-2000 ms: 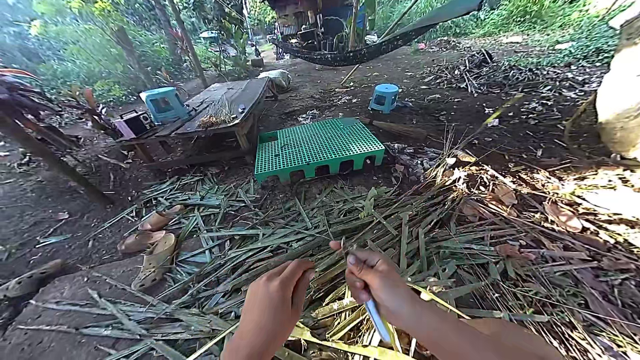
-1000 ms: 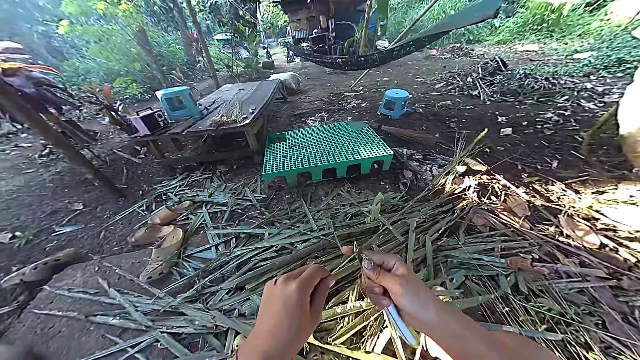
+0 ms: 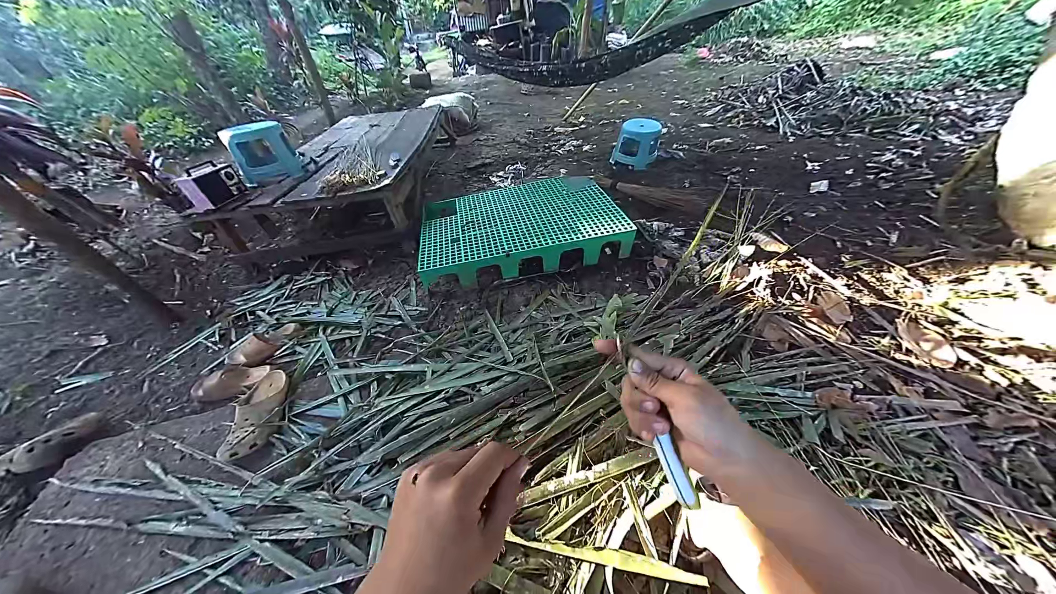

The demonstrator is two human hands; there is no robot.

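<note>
My right hand [image 3: 672,400] is closed around a knife, whose light blue and white handle [image 3: 676,470] sticks out below the fist; the blade is mostly hidden by the fingers. A thin leaf rib [image 3: 573,404] runs from the right fingers down toward my left hand [image 3: 462,503], which pinches its lower end between thumb and fingers. Beneath both hands lies a heap of long green palm leaf strips [image 3: 462,396]. A yellowish strip [image 3: 610,557] lies low between the wrists.
A green plastic slatted platform [image 3: 528,223] stands beyond the leaves. Behind it are a wooden table [image 3: 355,140] and a blue stool [image 3: 638,142]. Tan clogs [image 3: 257,417] lie at left. A dark hammock [image 3: 594,62] hangs at the back; a pale rock [image 3: 1027,157] is at right.
My left hand has moved down and away from my right hand, so the gap between them is wider. The right hand still holds the knife.
</note>
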